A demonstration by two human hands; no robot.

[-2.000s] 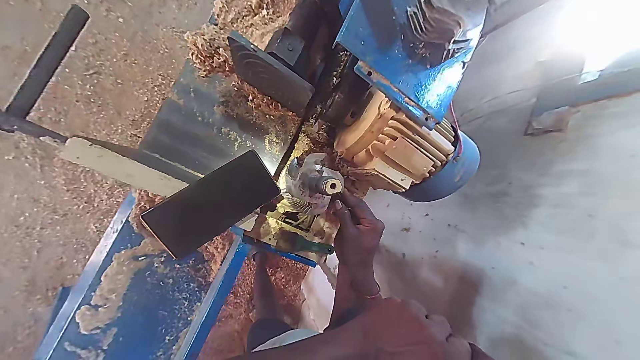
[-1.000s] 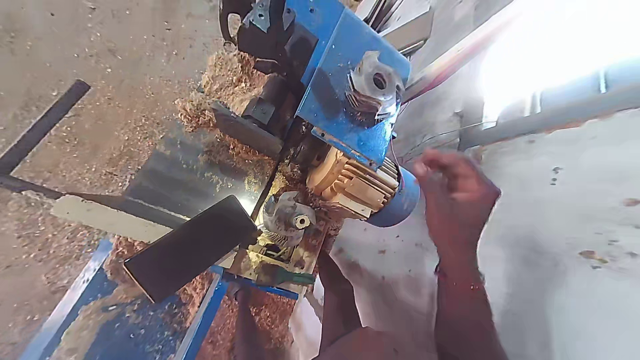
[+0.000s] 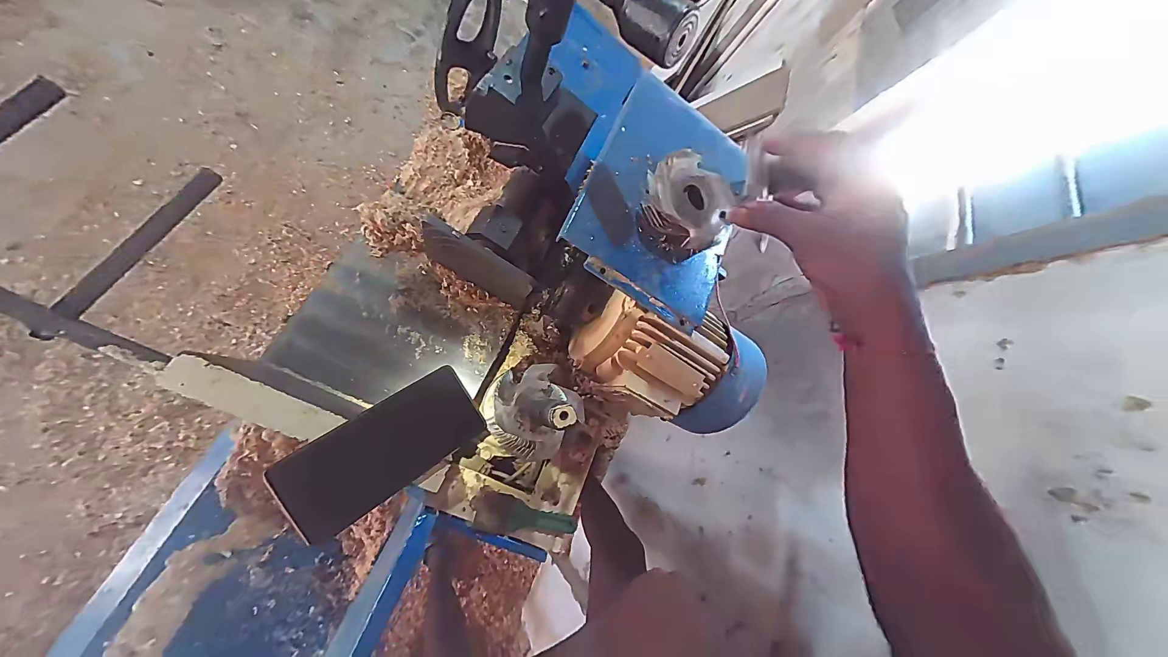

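Observation:
My right hand (image 3: 798, 196) is at the right edge of a blue metal plate, its thumb touching the rim of a toothed metal cutter (image 3: 691, 193) that lies there. Blurred fingers and a thin pale piece show beside it; whether they hold anything is unclear. A second toothed cutter (image 3: 531, 411) sits on a shaft with a hollow end, lower down on the machine. My left hand is not visible.
A motor with a tan ribbed housing (image 3: 652, 356) sits below the blue plate (image 3: 639, 137). A dark phone-like slab (image 3: 374, 456) stands over the blue frame (image 3: 383, 575). Wood shavings (image 3: 452, 173) lie around the machine. A pale wall or floor surface (image 3: 1077, 411) is at right.
My right hand was at the lower cutter's shaft, then moved right past the motor, and is now up at the cutter on the blue plate. The view has shifted.

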